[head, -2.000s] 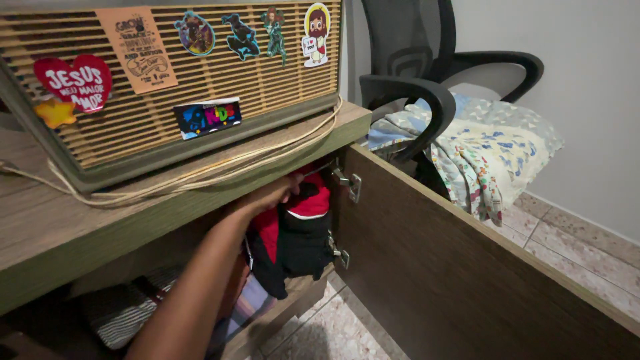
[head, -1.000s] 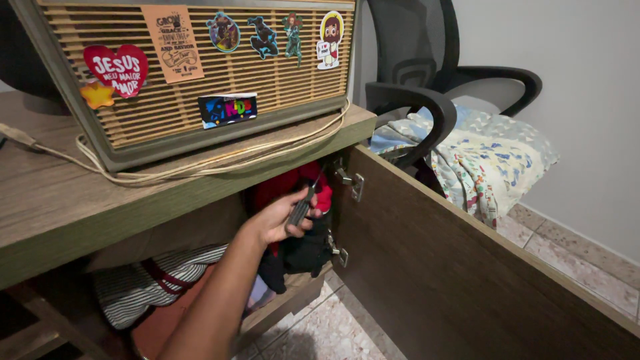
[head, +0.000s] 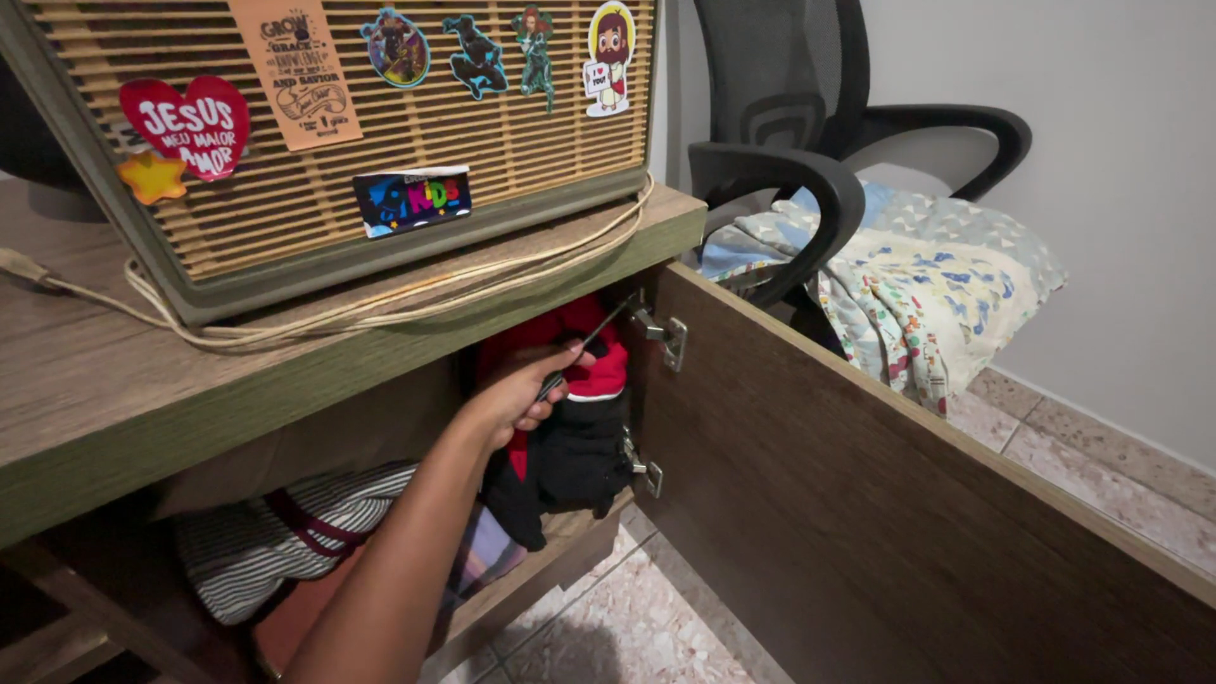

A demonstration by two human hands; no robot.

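Note:
My left hand [head: 522, 394] reaches into the cabinet from the lower left, closed around the dark handle of a screwdriver [head: 600, 328]. The thin shaft slants up to the right, and its tip lies near the upper metal hinge [head: 660, 331]; whether it touches a screw cannot be told. A lower hinge [head: 642, 465] joins the same wooden cabinet door [head: 855, 475], which stands wide open. Red and black fabric [head: 579, 446] fills the space right behind and below the hand. My right hand is not in view.
Above is the wooden cabinet top [head: 76, 399], bearing a slatted radio-like box [head: 313, 190] with stickers and a looped beige cord [head: 418, 309]. Striped cloth [head: 237, 560] lies inside at left. An office chair [head: 836, 180] with patterned fabric [head: 950, 285] stands behind the door.
My left hand was up by the upper hinge at first, then drew back and down. Since the middle frame, the screwdriver has tilted further right, its shaft now slanting toward that hinge.

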